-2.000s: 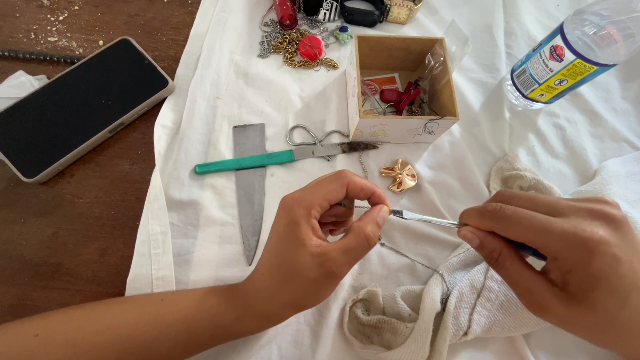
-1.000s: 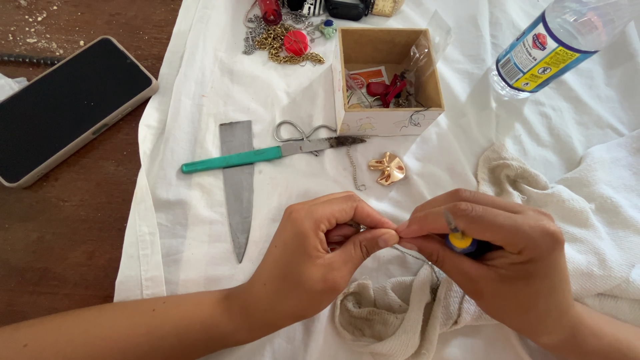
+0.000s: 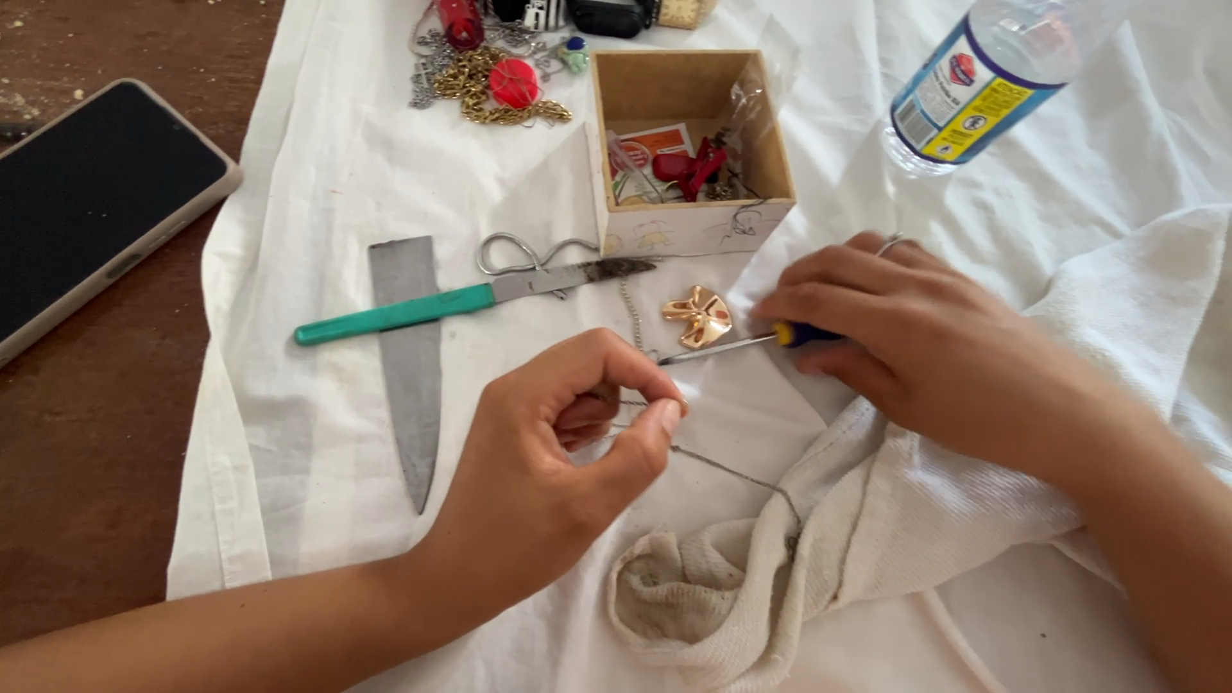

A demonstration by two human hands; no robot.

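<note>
My left hand (image 3: 568, 443) pinches a thin metal chain (image 3: 731, 470) between thumb and forefinger; the chain runs across to a crumpled off-white cloth (image 3: 857, 510). In my right hand (image 3: 914, 337) is a small screwdriver (image 3: 722, 348) with a dark blue and yellow handle, its tip low over the white sheet near a fine chain (image 3: 632, 313). A shiny gold-coloured ornament (image 3: 699, 316) lies just beyond the shaft. Left of it, a green-handled knife (image 3: 395, 316) rests across a grey metal blade (image 3: 409, 385), beside a bent wire piece (image 3: 510, 252).
An open wooden box (image 3: 693, 226) holds red pieces and small items. Behind it to the left are tangled chains (image 3: 472, 87) and watches (image 3: 611, 14). A clear plastic bottle (image 3: 991, 87) stands at the back right, and a phone (image 3: 106, 202) lies on the brown wooden surface at left.
My right hand has moved away from my left fingertips, where both hands met a second ago, and now holds the screwdriver pointing left near the gold-coloured ornament. My left hand still pinches.
</note>
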